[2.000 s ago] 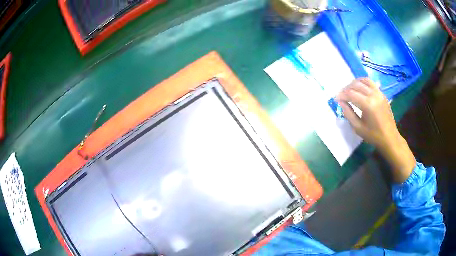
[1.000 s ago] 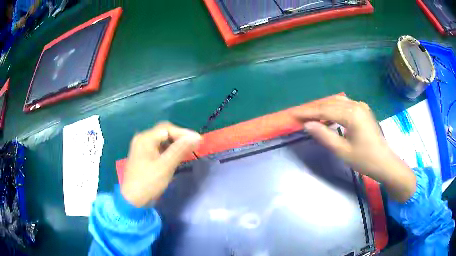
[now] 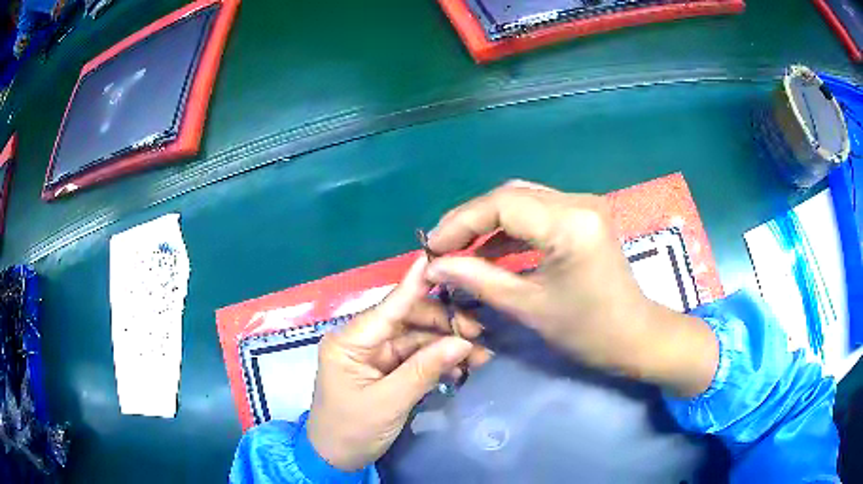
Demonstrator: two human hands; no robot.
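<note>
A laptop lid [image 3: 492,430] lies inner side up on a red foam pad [image 3: 284,312] in front of me. Over its far edge, my left hand [image 3: 388,378] and my right hand [image 3: 568,274] meet, with fingertips close together. They hold a small dark strip, likely the camera board [image 3: 423,238], whose tip sticks up between the fingers. A thin dark lead runs down from it between my hands. Both hands hide the middle of the lid's far edge. Whether tape is at the fingertips cannot be told.
A handwritten note [image 3: 149,317] lies left, with a bin of dark leads [image 3: 24,378] beyond it. Other padded lids lie far left [image 3: 132,99] and at the top. At right are a small pot [image 3: 814,118], a white sheet with blue strips [image 3: 790,274] and a blue tray [image 3: 852,180].
My right hand has come from the sheet to the lid, then left to meet my left hand. The dark strip that lay beyond the pad is now lifted between my fingers.
</note>
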